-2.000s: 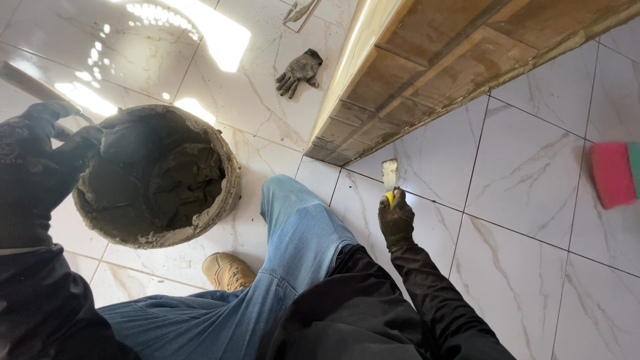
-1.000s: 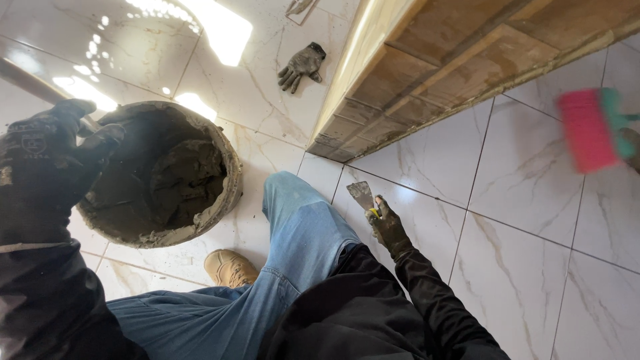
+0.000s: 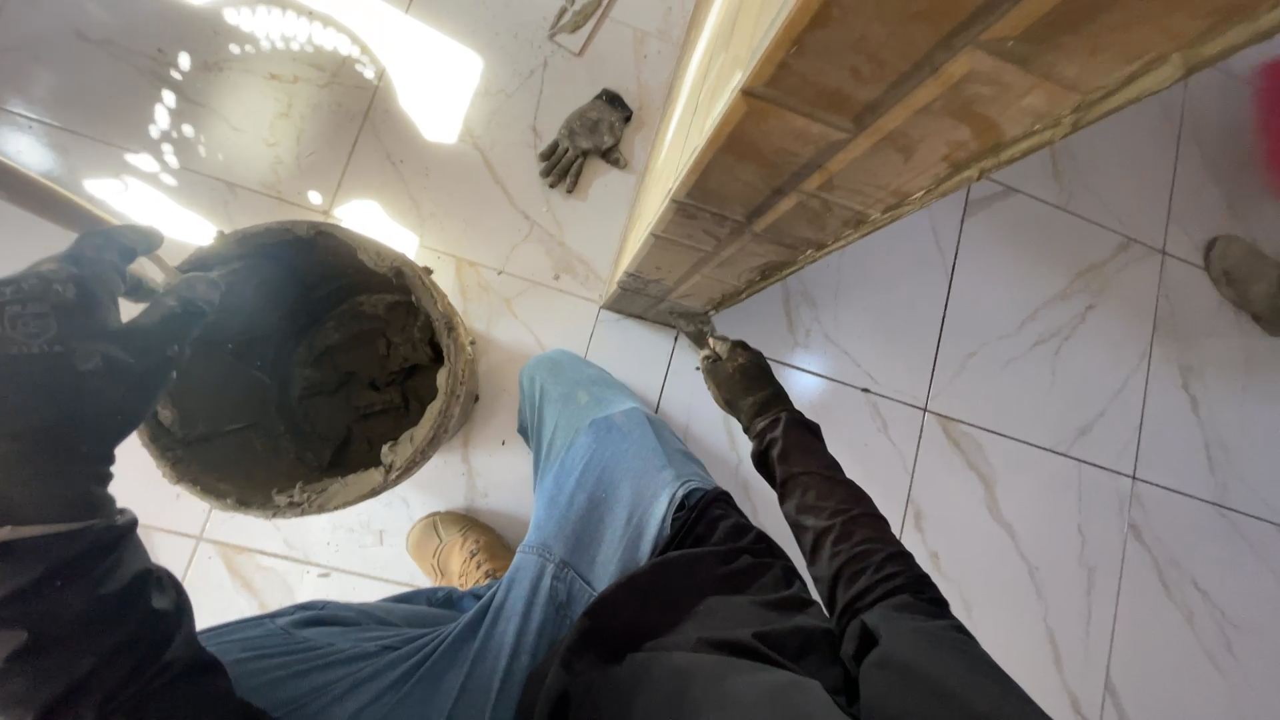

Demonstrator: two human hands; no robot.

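My left hand (image 3: 100,340), in a dark glove, is at the left rim of a mortar-crusted bucket (image 3: 455,400). Its fingers are round a pale handle (image 3: 50,195) that slants in from the left edge. Grey mortar (image 3: 365,380) lies inside the bucket. In a dirty glove, my right hand (image 3: 740,380) grips a putty knife (image 3: 692,325). The knife's blade meets the bottom corner of a tiled wooden-look panel (image 3: 820,150), where it stands near the floor; part of the blade is hidden there.
A loose work glove (image 3: 587,137) lies on the marble-look floor tiles (image 3: 1030,400). Beyond it is a partly seen flat item (image 3: 580,20). My boot (image 3: 460,550) stands beside the bucket. At the right edge are another shoe (image 3: 1245,280) and a red object (image 3: 1270,120).
My right hand has brought the putty knife from over the floor tiles to the panel's bottom corner. The red and green object at the right has moved mostly out of view.
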